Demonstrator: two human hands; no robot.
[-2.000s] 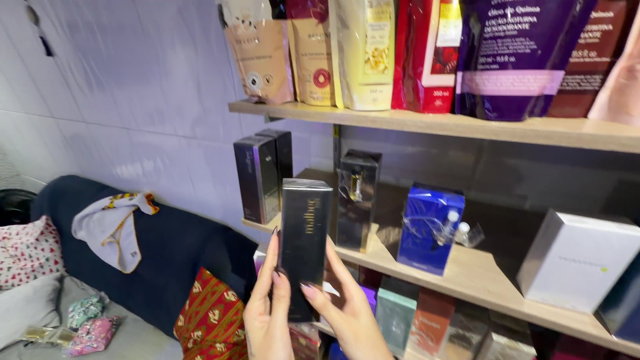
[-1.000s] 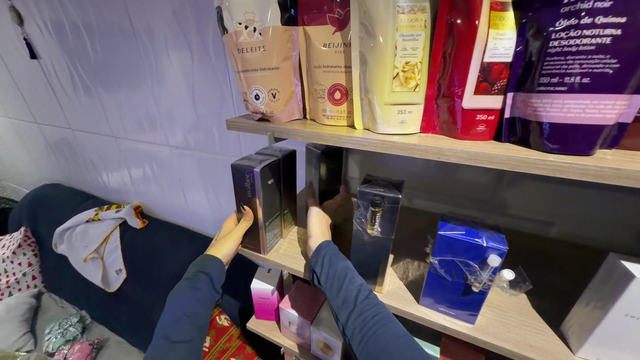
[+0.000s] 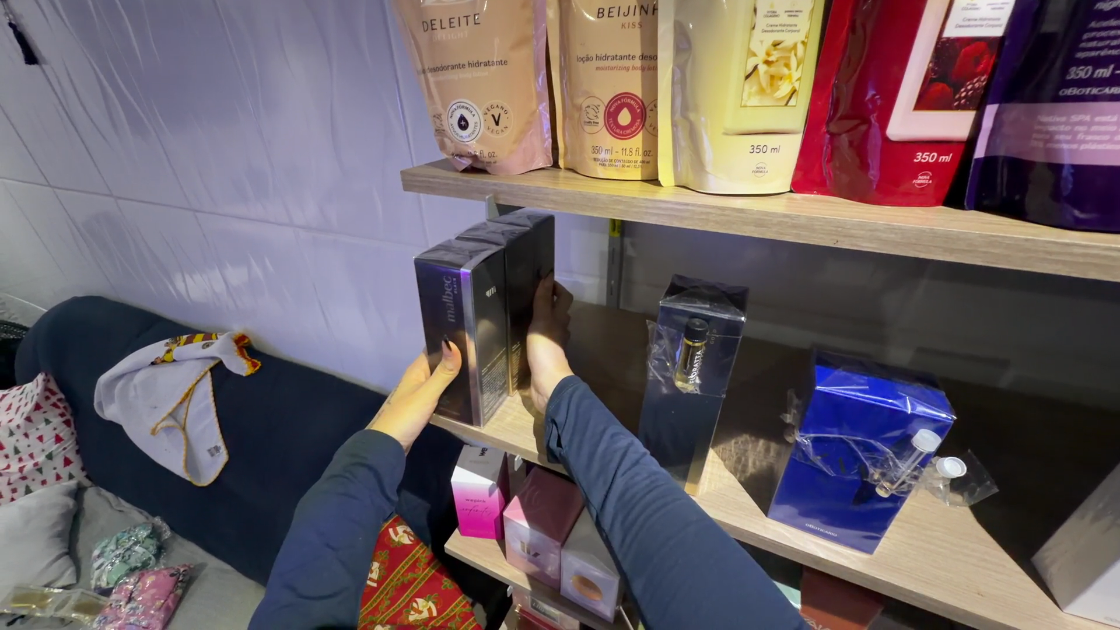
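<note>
Several tall black perfume boxes [image 3: 461,328] stand close together at the left end of the middle wooden shelf [image 3: 822,542]. My left hand [image 3: 418,395] presses on the front box's left side, thumb on its face. My right hand [image 3: 548,337] lies along the right side of the boxes behind, fingers pointing up and back. Between them my hands hold the group of boxes. Right of my right hand stands another tall black box [image 3: 691,385] with a small vial taped on it. Farther right is a blue box [image 3: 862,455] in clear wrap with small vials.
Lotion pouches [image 3: 735,96] line the upper shelf [image 3: 752,214] just above. Pink and white boxes [image 3: 542,525] sit on a lower shelf. A white box [image 3: 1085,551] is at the right edge. Below left, a dark sofa [image 3: 297,446] bears a white cloth [image 3: 171,407], near a tiled wall.
Two seconds ago my hands held a black box in front of the shelf; a second ago they were at the shelf's left end. My right hand is now against the boxes there, the group closed up.
</note>
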